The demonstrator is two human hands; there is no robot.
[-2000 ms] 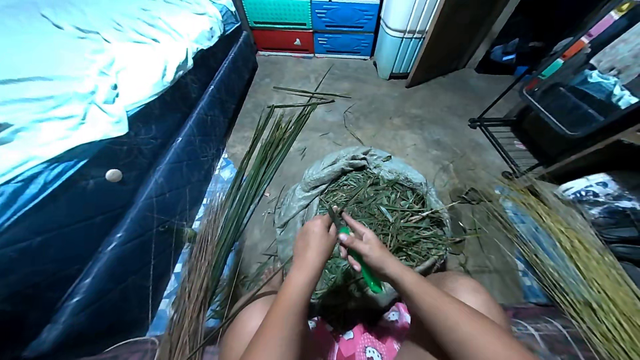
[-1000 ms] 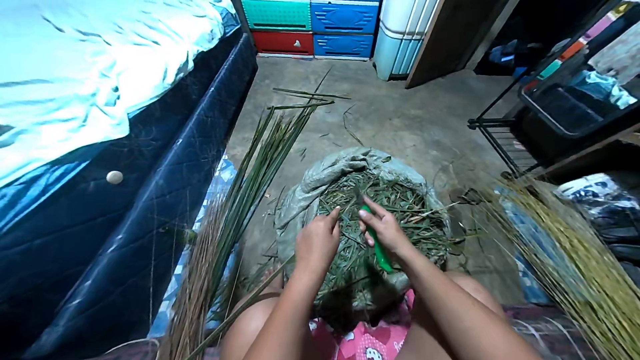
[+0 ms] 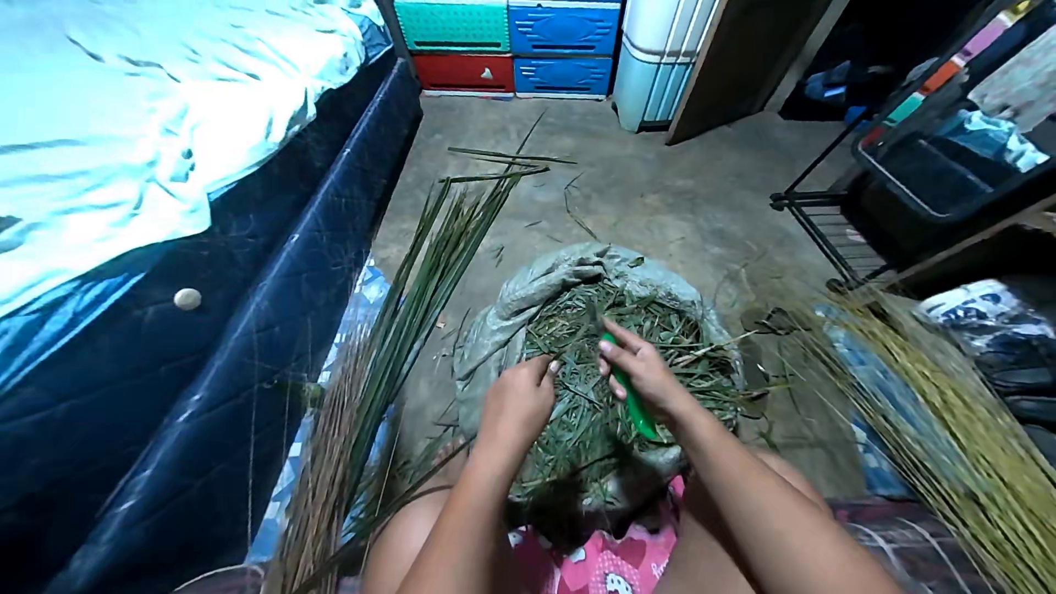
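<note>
My right hand (image 3: 648,375) is closed around the green handle of a knife (image 3: 632,400), whose short blade points up and away over an open woven sack (image 3: 487,346). Cut green leaf pieces (image 3: 590,412) fill the sack. Just left of the knife, my left hand (image 3: 520,396) pinches a thin leaf or stalk between thumb and fingers; part of it is hidden by the hand. A bundle of long green leaves with brown stalk ends (image 3: 412,305) lies at the left. To the right rests a bundle of thin yellow-green sticks (image 3: 949,412).
A bed with a dark blue side (image 3: 214,330) runs along the left. Plastic drawers (image 3: 565,74) stand at the back. At the right are a black rack (image 3: 825,239) and a black plastic bin (image 3: 940,177). A few loose leaves (image 3: 511,155) lie on the concrete floor.
Two seconds ago my hands were close together at the knife blade; they are now apart, with the blade raised clear of my left hand.
</note>
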